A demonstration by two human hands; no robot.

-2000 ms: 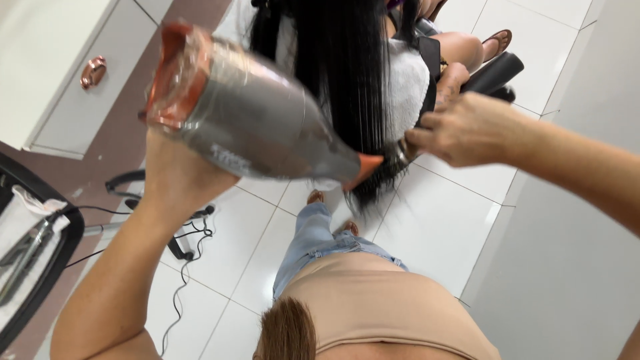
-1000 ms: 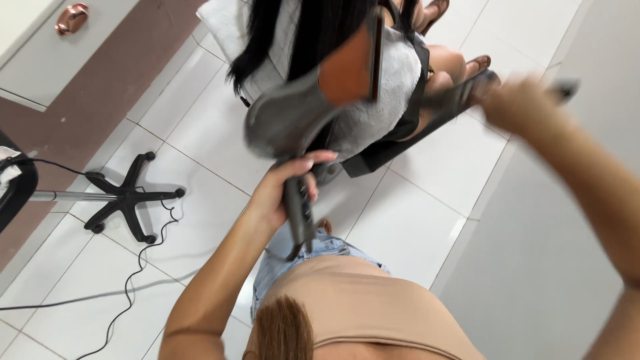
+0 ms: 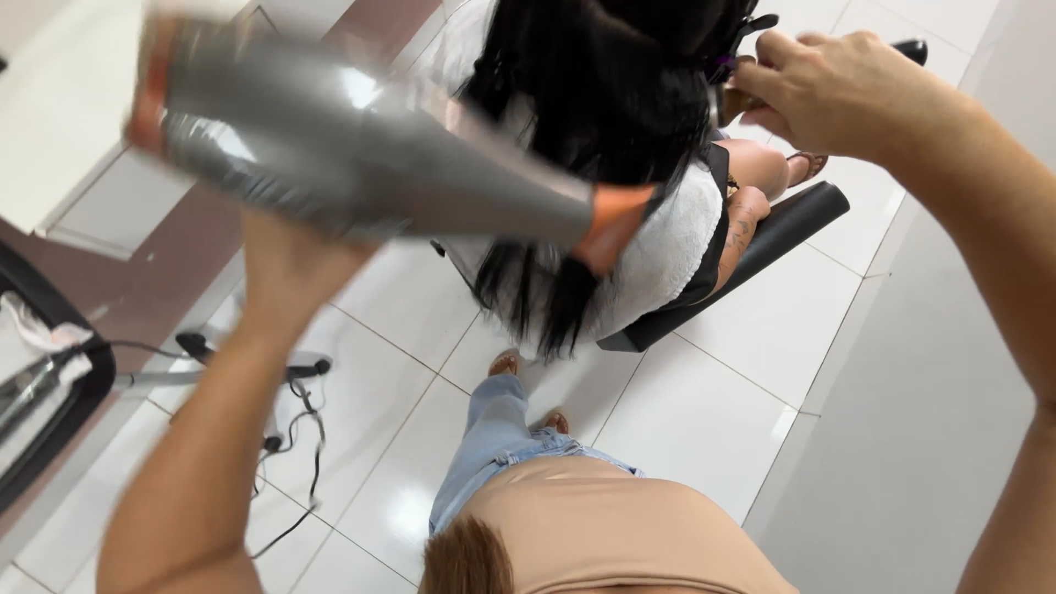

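Note:
My left hand grips a grey hair dryer, which is blurred and hides most of the fingers. The dryer's orange nozzle points right, in front of a seated person's long black hair. At the upper right my right hand is closed on a hairbrush, its metallic barrel beside the right side of the hair. A dark hair clip sits close above that hand. A white towel covers the person's shoulders and back.
The person sits in a black salon chair with a padded armrest. At left stand a wheeled black trolley holding items and a white cabinet. A black cord lies on the tiled floor. A grey wall runs along the right.
My left hand has swung the dryer from upright near the chair back to sideways at the upper left, its nozzle now at the hair. My right hand has come back in beside the head with the brush.

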